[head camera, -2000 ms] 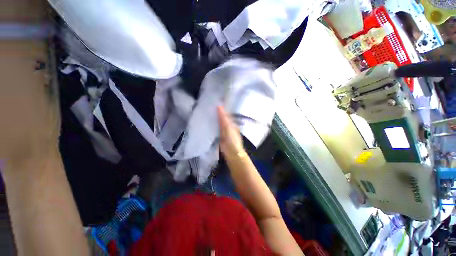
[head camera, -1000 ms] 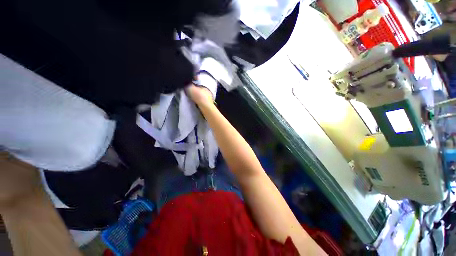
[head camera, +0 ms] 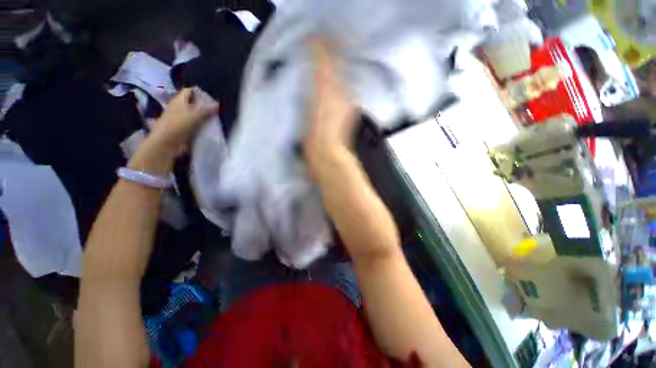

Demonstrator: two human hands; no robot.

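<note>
A large pale grey-white garment panel point(head camera: 266, 122) is bunched in front of me and reaches the top edge, blurred. My right hand point(head camera: 331, 104) lies against it with fingers pointing up; blur hides whether it grips. My left hand point(head camera: 183, 115), below a pale bracelet, is closed like a fist on a narrow pale fabric piece point(head camera: 208, 169) that hangs beside the panel. Black fabric pieces point(head camera: 93, 136) spread at left with small white cut pieces point(head camera: 144, 73) on them. Another pale panel point(head camera: 39, 215) lies at the far left.
The white machine table point(head camera: 424, 154) has a green edge at right. The cream sewing machine point(head camera: 561, 287) stands on it, its screen lit. A red plastic basket point(head camera: 565, 90) is at the upper right. A blue plastic basket point(head camera: 176, 309) is low at left, near my lap.
My left hand has come in from the lower left edge to the middle left. My right hand has moved up and right. The dark fabric across the upper left has shifted, and the pale panel now spreads in front.
</note>
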